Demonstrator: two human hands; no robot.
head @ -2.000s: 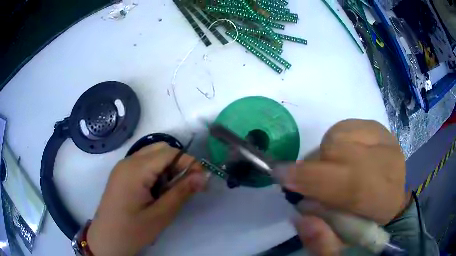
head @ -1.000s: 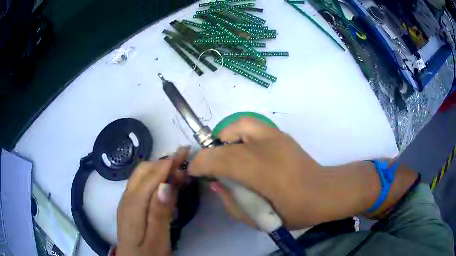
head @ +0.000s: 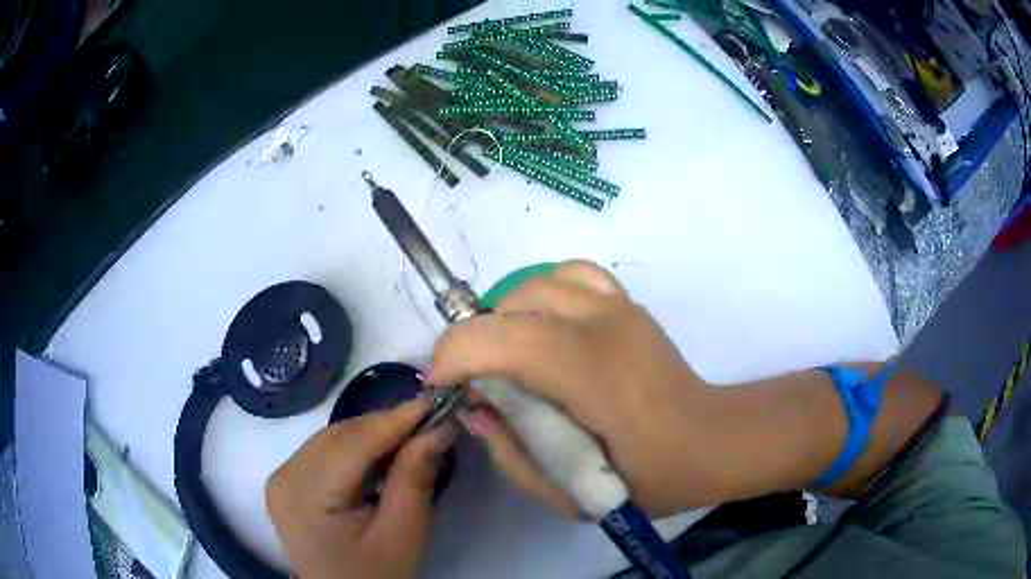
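Observation:
My right hand (head: 577, 385) holds the soldering iron (head: 421, 249), its metal barrel and tip pointing up and left, away from the work. My left hand (head: 356, 486) is pinched on the tweezers (head: 443, 405), whose dark metal shows between the fingertips of both hands. What small part is pinched there is too small to tell. The open black ear cup (head: 367, 390) lies just behind and under my left fingers, partly hidden. The other ear cup (head: 285, 348), speaker side up, lies to the left, joined to the black headband (head: 201, 481).
Green PCB strips (head: 514, 96) are piled at the far side, with a thin solder wire loop (head: 473, 156) at their near edge. A green disc (head: 531, 278) is mostly hidden behind my right hand. A blue tray (head: 871, 124) is at the right. A white sheet (head: 51, 464) lies left.
My right hand with the iron has come left from over the green disc to my left hand. Since a second ago, my left fingers have shifted and uncovered more of the open ear cup.

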